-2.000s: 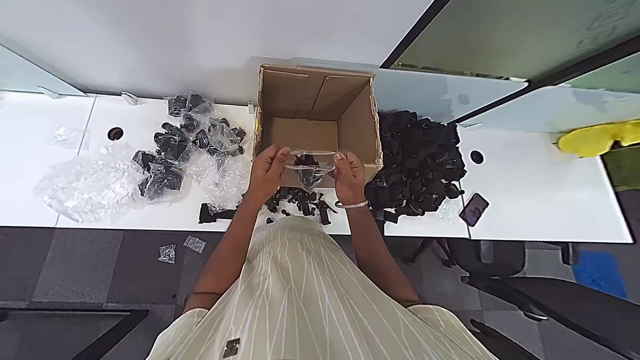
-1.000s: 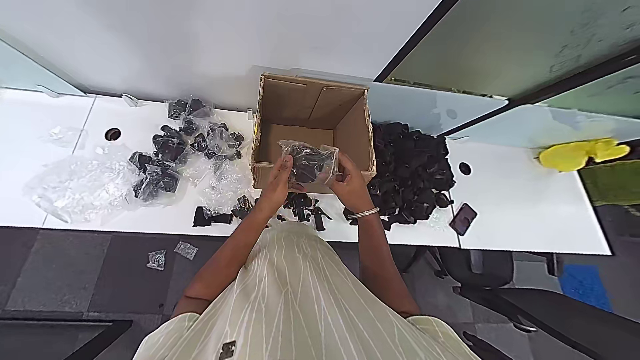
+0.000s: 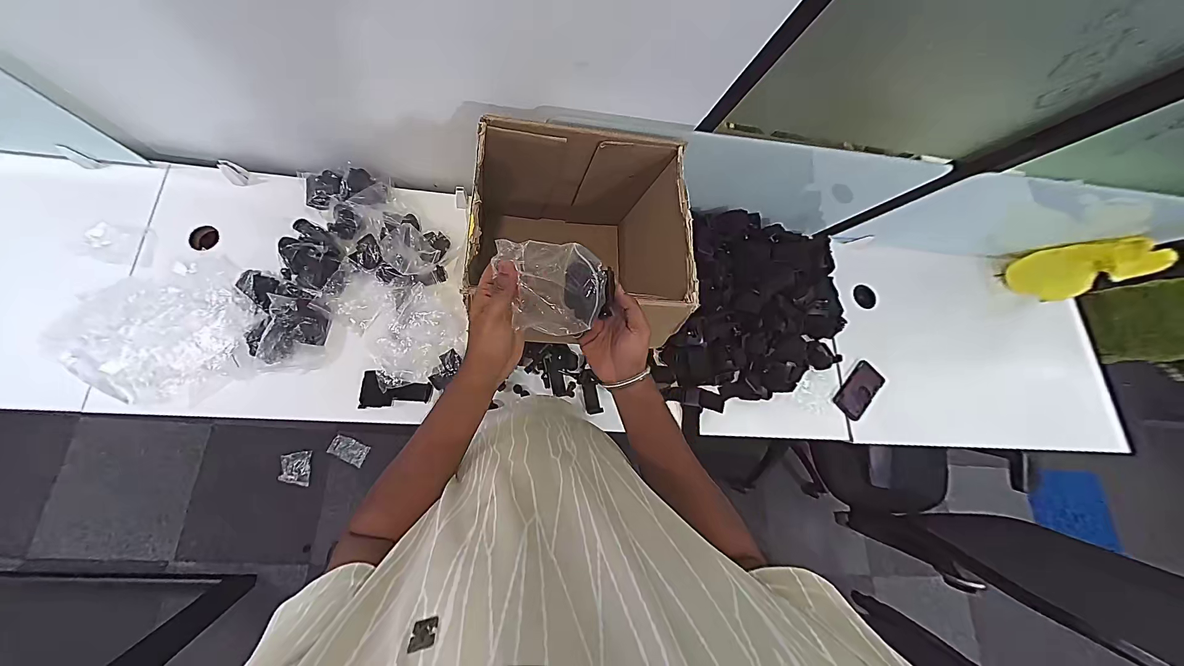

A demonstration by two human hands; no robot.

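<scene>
Over the front of an open cardboard box, a clear plastic bag is stretched between my hands. My left hand pinches the bag's left end. My right hand holds a black part at the bag's right end; whether the part is inside or partly out cannot be told. Small black parts lie on the table just below my hands. To the right of the box is a large heap of black parts. Bagged black parts lie to its left.
Crumpled clear plastic bags cover part of the white table at left. A phone lies near the front edge at right, and a yellow object farther right. Small packets are on the floor. An office chair stands at lower right.
The bag, bunched between my hands a second ago, is now stretched out sideways. The black part now shows at its right end, by my right hand.
</scene>
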